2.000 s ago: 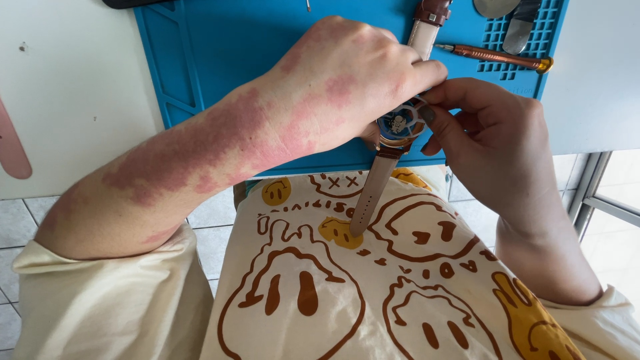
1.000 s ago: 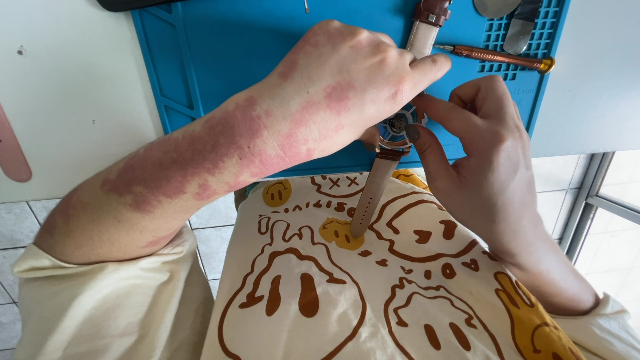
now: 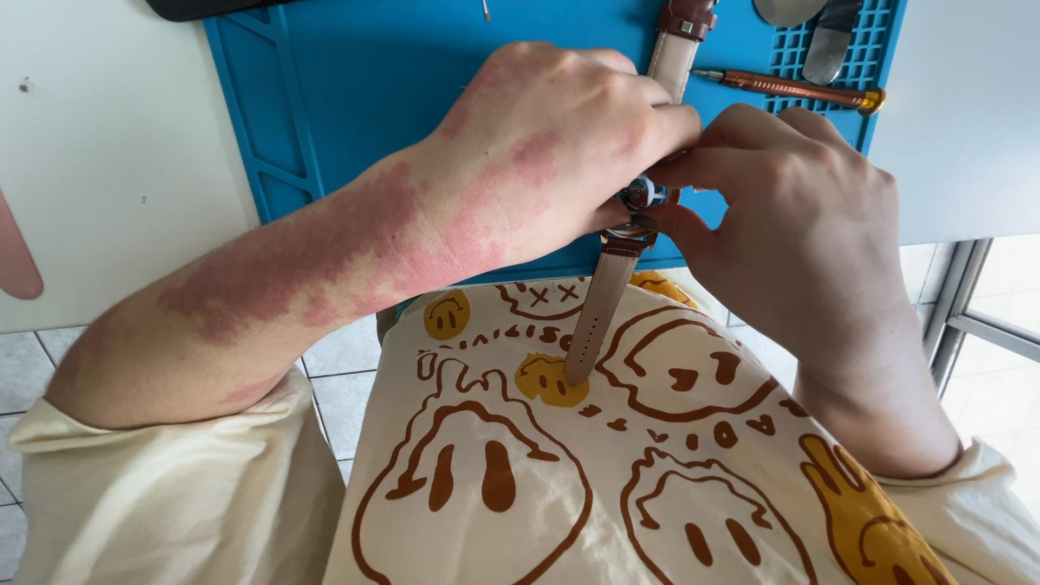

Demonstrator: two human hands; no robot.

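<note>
A wristwatch lies at the near edge of the blue silicone work mat, its inner parts partly visible between my fingers. One leather strap hangs over the mat's edge toward the printed cloth on my lap; the other strap, with the buckle end, runs away across the mat. My left hand grips the watch case from the left and covers much of it. My right hand has its thumb and index finger at the right side of the case; whether they pinch a small part there is hidden.
A copper-coloured precision screwdriver lies right of the far strap. Beyond it are a metal spatula-like tool and a round metal piece on the mat's grid. A dark object sits at the far left, a pink object nearer.
My right hand's fingers have shifted about the watch case, and now cover more of it than one second ago. My left hand has stayed on the watch.
</note>
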